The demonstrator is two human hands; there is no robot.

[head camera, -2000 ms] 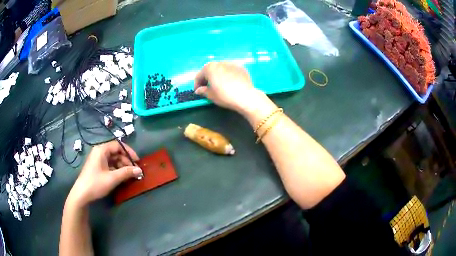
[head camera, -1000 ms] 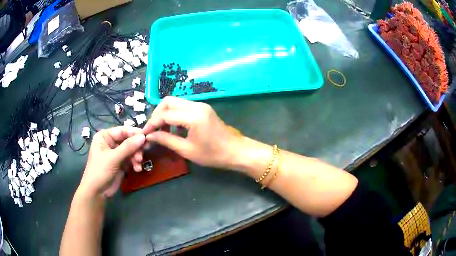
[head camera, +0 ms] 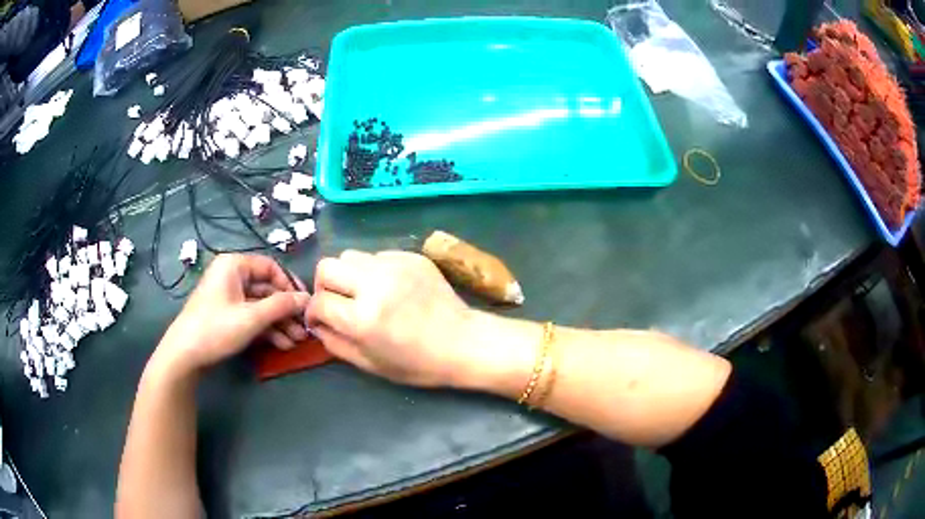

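My left hand (head camera: 231,312) and my right hand (head camera: 390,316) meet fingertip to fingertip over the red-brown block (head camera: 292,360). A black lead runs into my left fingers, which pinch its end; the white housing is hidden by the fingers. My right fingertips press together at the same spot; whatever they pinch is hidden. The hands cover most of the block. The hand tool (head camera: 475,268) with its fat tan handle lies on the mat behind my right hand. Small black pieces (head camera: 373,157) are piled in the near left corner of the turquoise tray (head camera: 497,186).
White connectors on black leads lie in heaps at the left (head camera: 73,294) and back left (head camera: 235,117). A yellow ring (head camera: 701,166) lies right of the tray, a clear bag (head camera: 685,69) beyond it. Orange-red parts (head camera: 857,112) fill a blue-edged tray at far right.
My right hand has come from the black pieces in the tray to my left fingertips, and both hands have since lowered closer to the block. The view has shifted slightly.
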